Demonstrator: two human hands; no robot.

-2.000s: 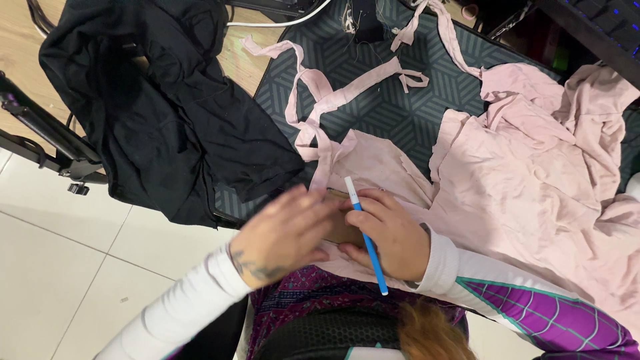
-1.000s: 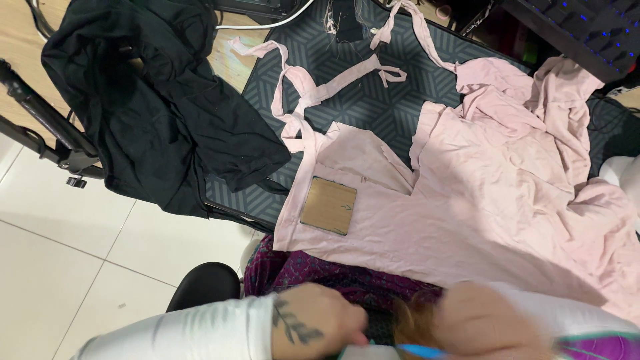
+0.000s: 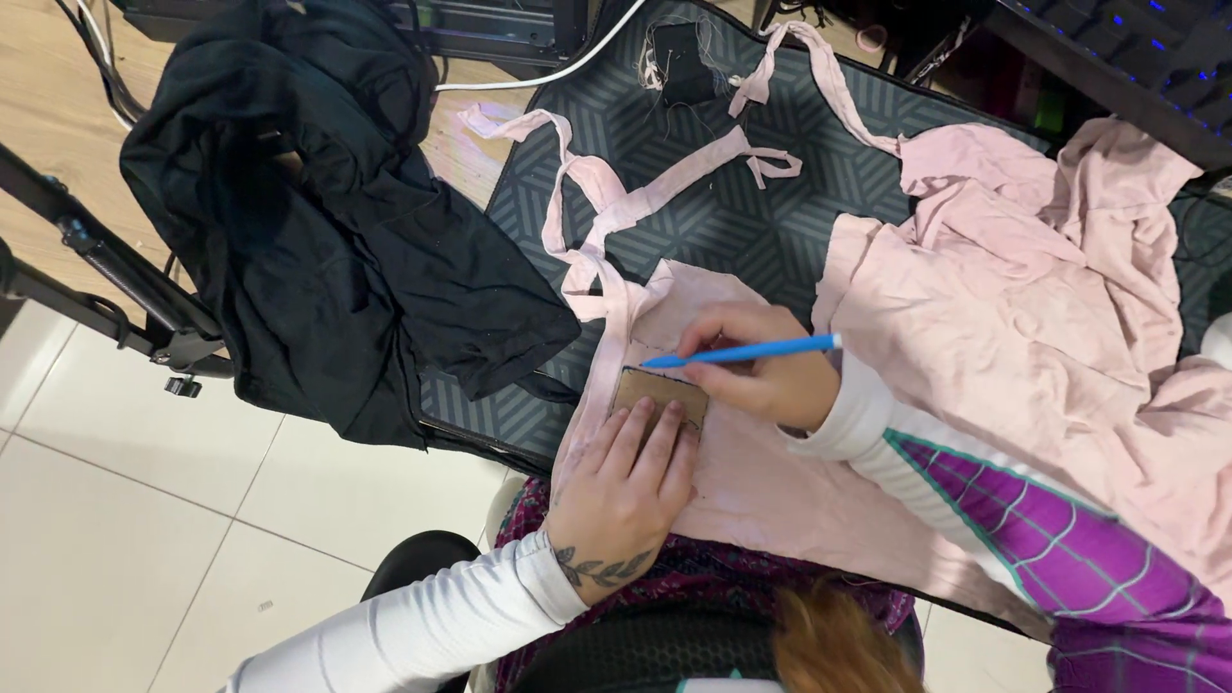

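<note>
A square of brown cardboard (image 3: 658, 390) lies on pale pink fabric (image 3: 770, 481), its upper edge marked dark. The spread fingers of my left hand (image 3: 630, 472) press flat on its lower part and hide some of it. In my right hand (image 3: 765, 371) is a blue felt-tip pen (image 3: 751, 353), pinched between thumb and fingers. The pen's tip points left, at or just above the cardboard's top edge; whether it touches the fabric I cannot tell. Faint marks show on the fabric above the cardboard.
A black garment (image 3: 318, 221) is heaped at the left beside a black metal stand (image 3: 125, 279). Pink strips (image 3: 664, 188) and a black scrap with loose threads (image 3: 685, 65) lie on the patterned dark mat (image 3: 760, 231). More bunched pink fabric (image 3: 1011, 250) and a keyboard (image 3: 1126, 58) are at right.
Both hands have come up from the lower edge to the cardboard, which lay uncovered one second ago. The left now presses on it, and the right holds the pen at its top edge.
</note>
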